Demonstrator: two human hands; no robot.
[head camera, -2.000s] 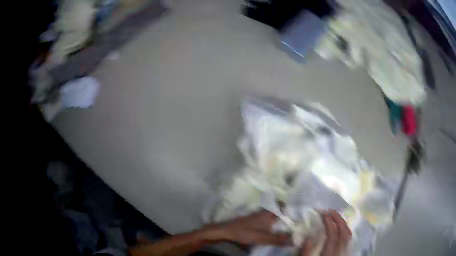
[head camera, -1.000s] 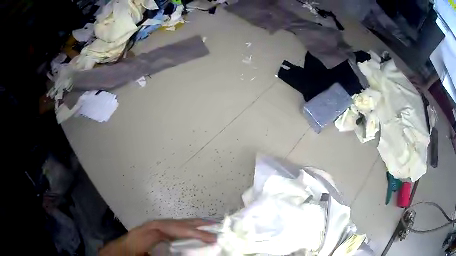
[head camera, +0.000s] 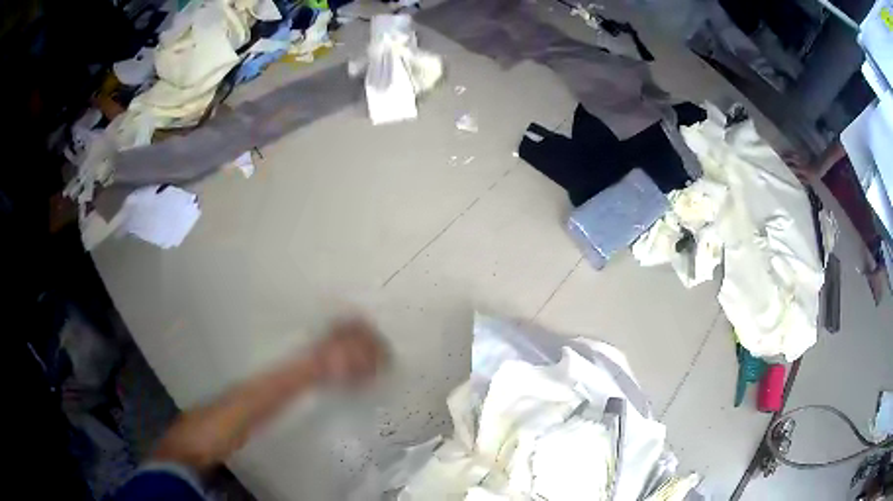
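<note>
A large bunched bundle of white and cream cut pieces (head camera: 548, 421) lies on the pale table (head camera: 323, 235) at the bottom centre, cut off by the lower edge. My left hand (head camera: 352, 352) is over the table to the left of this bundle, apart from it. It is blurred, so its finger shape is unclear, and nothing is seen in it. A small white bundle (head camera: 392, 83) is at the far side; whether it touches the table is unclear. My right hand is not in view.
Grey cloth (head camera: 225, 127) and a cloth heap (head camera: 196, 59) lie far left, near white paper (head camera: 164, 215). Right are black cloth (head camera: 602, 152), a blue-grey block (head camera: 617, 215), cream cloth (head camera: 769, 245), a pink-red roll (head camera: 772, 388) and a cable. Another person's arm (head camera: 832, 161) shows far right.
My left hand has left the large bundle and moved up over the table. The small white bundle has appeared at the far side. Another person's arm has appeared at the right.
</note>
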